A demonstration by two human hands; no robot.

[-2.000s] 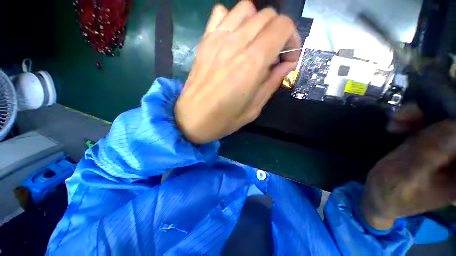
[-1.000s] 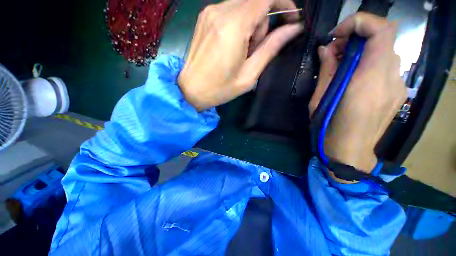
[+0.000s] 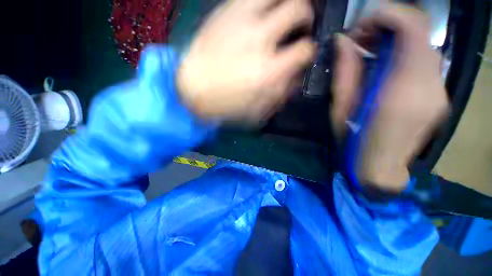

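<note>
My left hand [image 3: 243, 67] is blurred at the top centre, over the black holding frame, with its fingers bent. I cannot tell whether anything is between them. My right hand [image 3: 402, 102] is blurred to the right of it, closed on the soldering iron [image 3: 372, 89], whose black and blue handle and cord run down along the palm. The iron's tip is not visible. The tablet unit [image 3: 439, 24] shows as a bright silver area behind my right hand, mostly covered. The black holding frame [image 3: 465, 70] curves round its right side.
A red pile of wired components [image 3: 141, 27] lies on the green mat [image 3: 253, 145] at the upper left. A white fan [image 3: 16, 124] stands at the far left. The brown board [image 3: 475, 140] is at the right. Yellow-black tape [image 3: 193, 162] marks a surface below the mat edge.
Over two seconds, my right hand has come from the lower right to near my left hand. Since the last earlier frame, both hands have moved slightly; the white strand at my left fingers no longer shows.
</note>
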